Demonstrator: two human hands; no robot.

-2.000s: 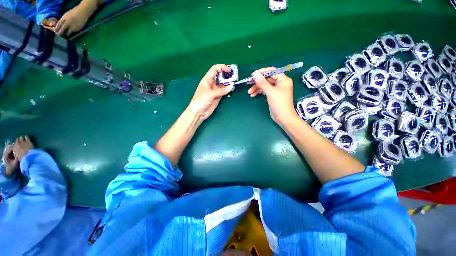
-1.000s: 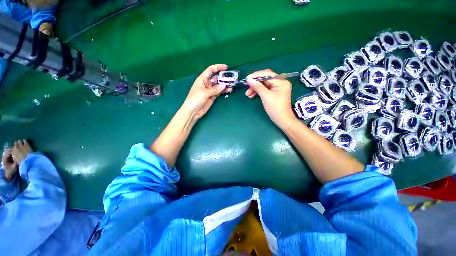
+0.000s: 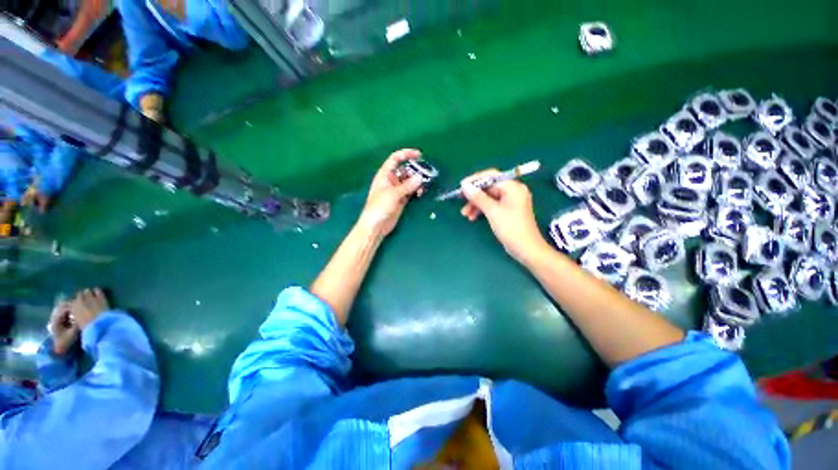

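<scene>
My left hand (image 3: 389,195) holds one small silver-white unit with a dark centre (image 3: 422,171) between finger and thumb, tilted, above the green surface. My right hand (image 3: 501,204) holds slim silver tweezers (image 3: 501,177) like a pen, their tip pointing left towards the unit. A small gap shows between the tip and the unit. Whether the tip grips a tiny piece cannot be told. Many similar units (image 3: 693,173) lie in a pile on the green surface to the right.
A slanting grey post with black ties (image 3: 175,156) stands at the left. A single unit (image 3: 595,38) and a white piece (image 3: 397,30) lie on the far green surface (image 3: 515,83). Other people's hands (image 3: 78,317) and blue sleeves show at the left and upper left.
The view has shifted, so things appear lower. The tweezers' tip has drawn back from the unit, and the unit is tilted differently. The far single unit appears further right.
</scene>
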